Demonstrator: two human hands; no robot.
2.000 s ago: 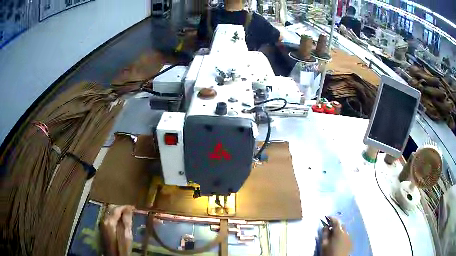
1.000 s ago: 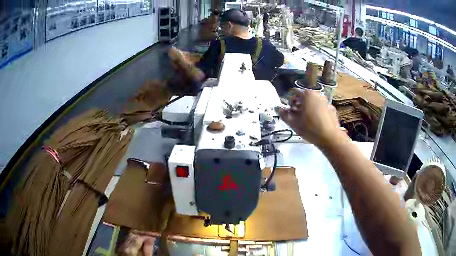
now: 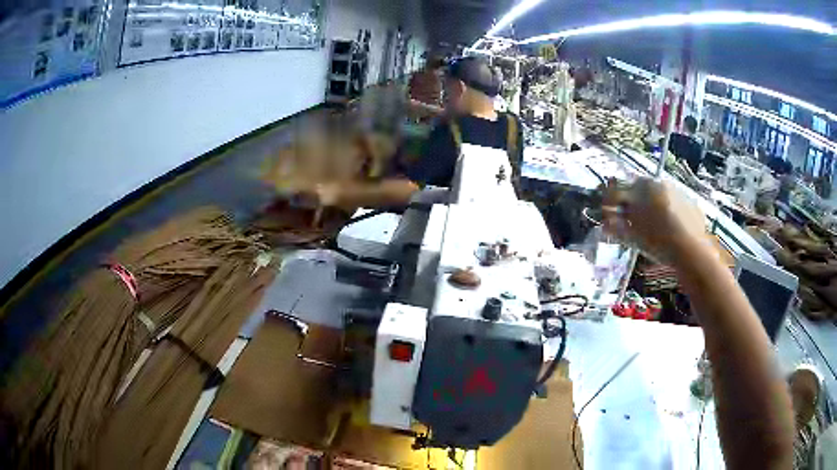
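The white pattern sewing machine [image 3: 482, 252] stands in front of me, with a dark grey head cover and a red logo. A wide brown bag panel [image 3: 275, 381] lies flat under it and shows on both sides of the head. My right hand [image 3: 647, 213] is raised over the back right of the machine, near the thread stand. Its fingers are bent and blurred, and I cannot tell if they hold anything. My left hand [image 3: 283, 456] is cut off by the bottom edge, at the panel's front edge; its fingers are unclear.
Brown strap bundles [image 3: 110, 367] heap along the left side. A person [image 3: 473, 119] stands behind the machine, an arm out to the left beside blurred brown material. Small red spools [image 3: 636, 307], a control screen [image 3: 764, 296] and a partly hidden fan [image 3: 806, 395] are at the right.
My right hand has risen from the table's right side to the back right of the machine. The view has tilted up. The person behind has moved brown material to the left.
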